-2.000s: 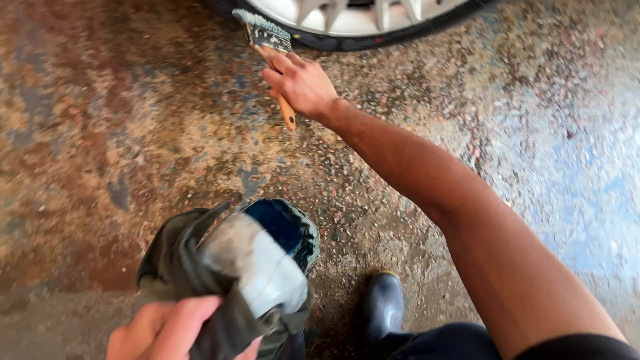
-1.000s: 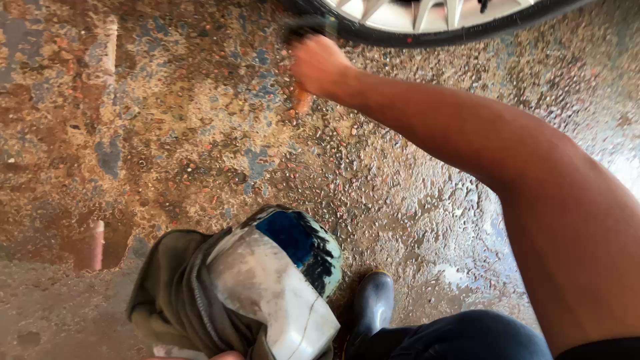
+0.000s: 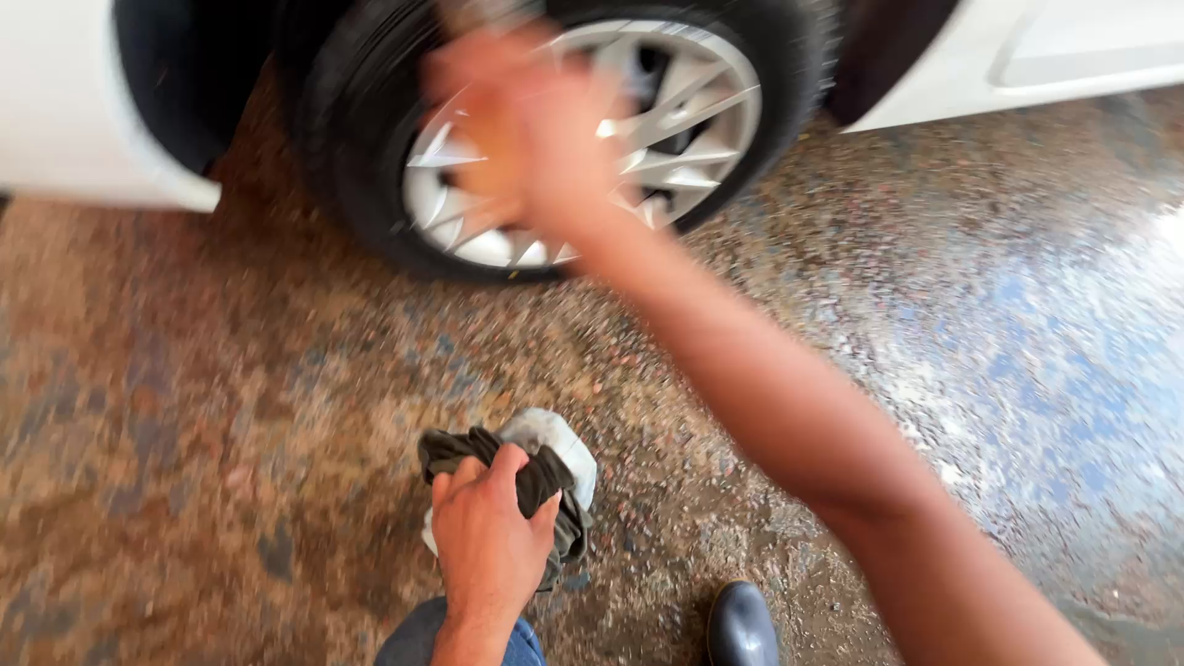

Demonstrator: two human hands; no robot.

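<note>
My right hand (image 3: 546, 129), blurred by motion, is in front of the car wheel's silver alloy rim (image 3: 694, 120) and grips a paintbrush (image 3: 490, 157) by its wooden handle; the bristles at the upper frame edge are blurred. The black tyre (image 3: 351, 176) surrounds the rim. Low in the view, my left hand (image 3: 495, 527) grips a dark olive cloth (image 3: 546, 481) that is bunched over a whitish plastic container (image 3: 555, 439). The container's opening and contents are hidden.
White car body panels (image 3: 55, 102) flank the wheel, with a lower panel (image 3: 1064, 65) at the upper right. The rough concrete floor (image 3: 277, 388) is wet and reflects light at the right. A dark rubber boot (image 3: 743, 624) stands at the bottom.
My right hand with the brush has moved from the floor side of the tyre to over the wheel. The left hand, barely visible one second ago, shows on the cloth. The view has shifted towards the car.
</note>
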